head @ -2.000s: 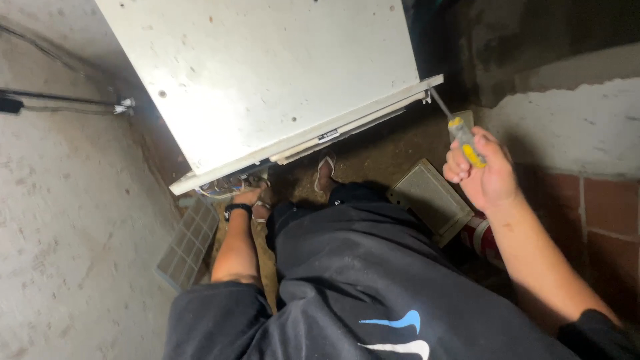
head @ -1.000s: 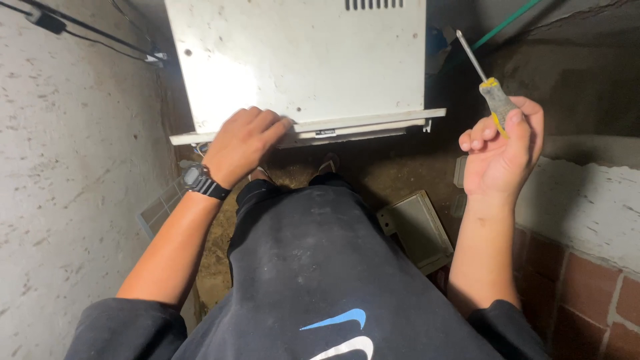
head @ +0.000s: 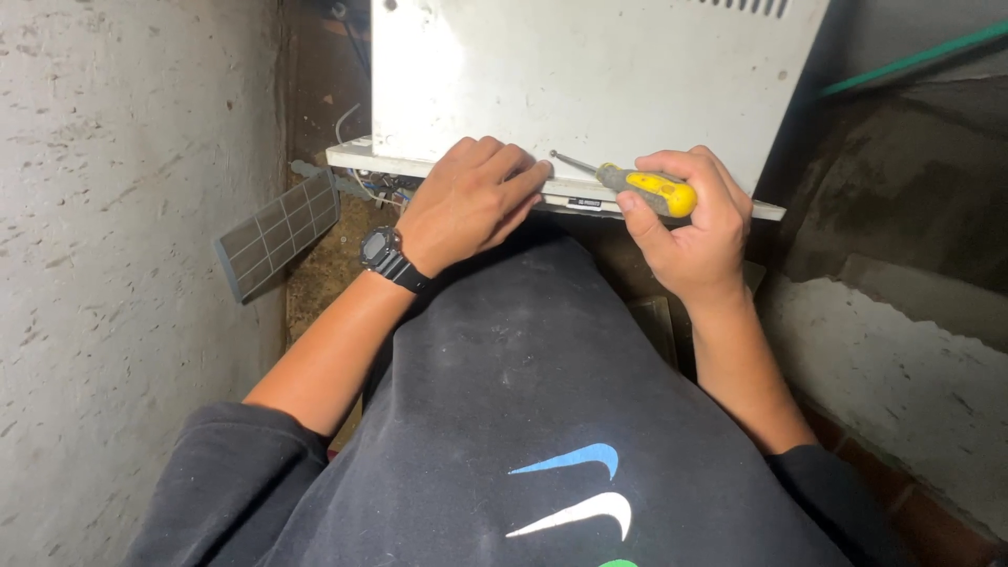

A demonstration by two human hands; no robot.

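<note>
My right hand holds a screwdriver with a yellow and grey handle. Its shaft points left, and the tip lies at a screw head on the top of a white metal appliance housing, near the front edge. My left hand rests over the flanged front edge of that housing, fingertips close to the screwdriver tip. Whether it grips the edge cannot be told, as the underside is hidden. Wires show below the edge, left of my left hand.
At the left, a grey grid-patterned filter frame leans by a rough plastered wall. Vent slots pierce the housing's top. A green hose or pole crosses the upper right. A pale panel lies low, partly behind my shirt.
My right hand has brought the screwdriver from the right, where it was raised, in to the housing's front edge. My left hand has come up from beneath the edge onto it.
</note>
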